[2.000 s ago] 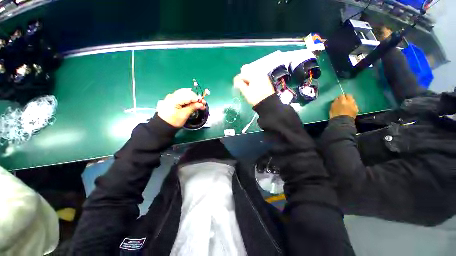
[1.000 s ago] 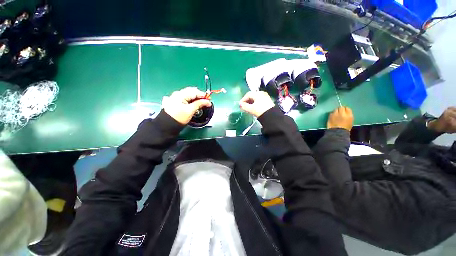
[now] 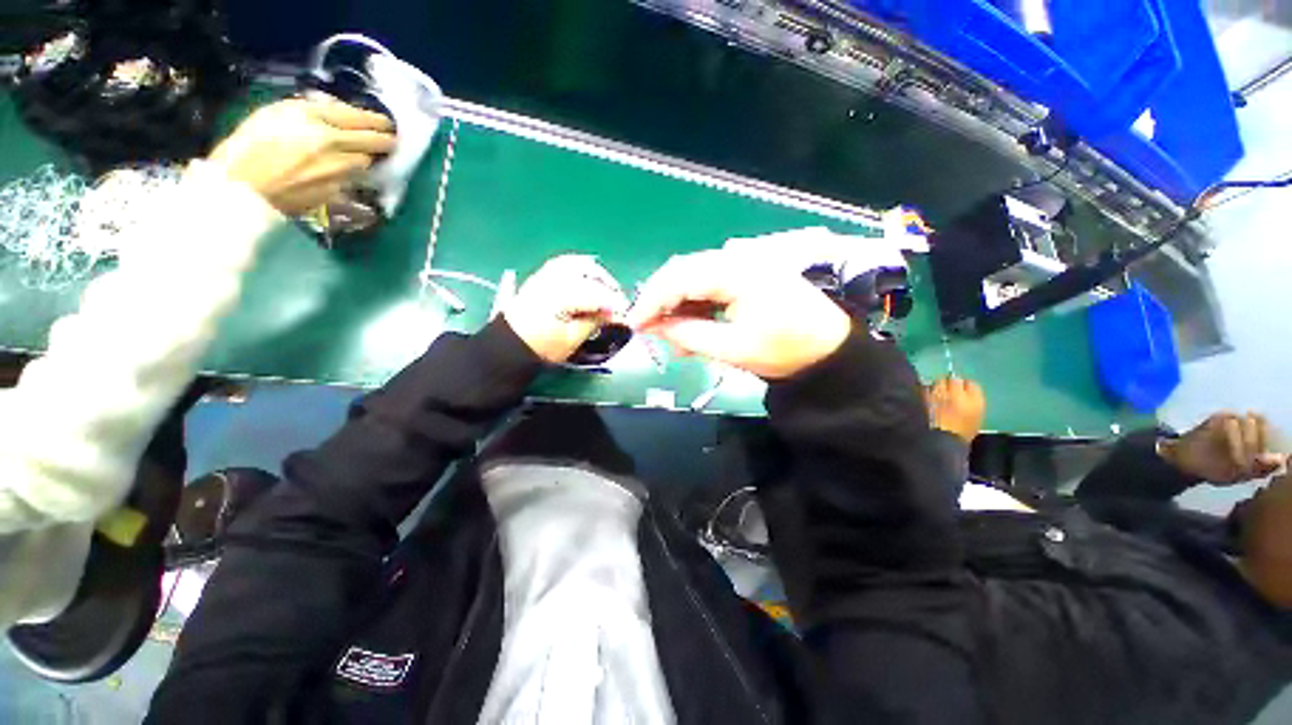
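Note:
A black round camera module [image 3: 601,346] sits near the bench's near edge, mostly hidden by my hands. My left hand [image 3: 563,305] holds its upper left side and the base of the red-orange wires. My right hand [image 3: 744,315] has come up on the right, fingertips pinched on the red-orange wires [image 3: 660,320] just above the module. The wire ends and plugs are blurred. White camera housings with black open ends [image 3: 886,293] lie behind my right hand, partly covered by it.
At left, a neighbour's hand [image 3: 305,153] holds a white housing [image 3: 411,113] near clear loops [image 3: 85,227] and black modules [image 3: 135,78]. A small white piece [image 3: 660,400] lies at the near edge. A black device [image 3: 992,262], blue bins [image 3: 1134,347] and another person's hand [image 3: 956,407] are at right.
My right hand has moved left onto the wires beside my left hand. The left neighbour's arm has reached in with a white housing. The view has turned, showing more blue bins.

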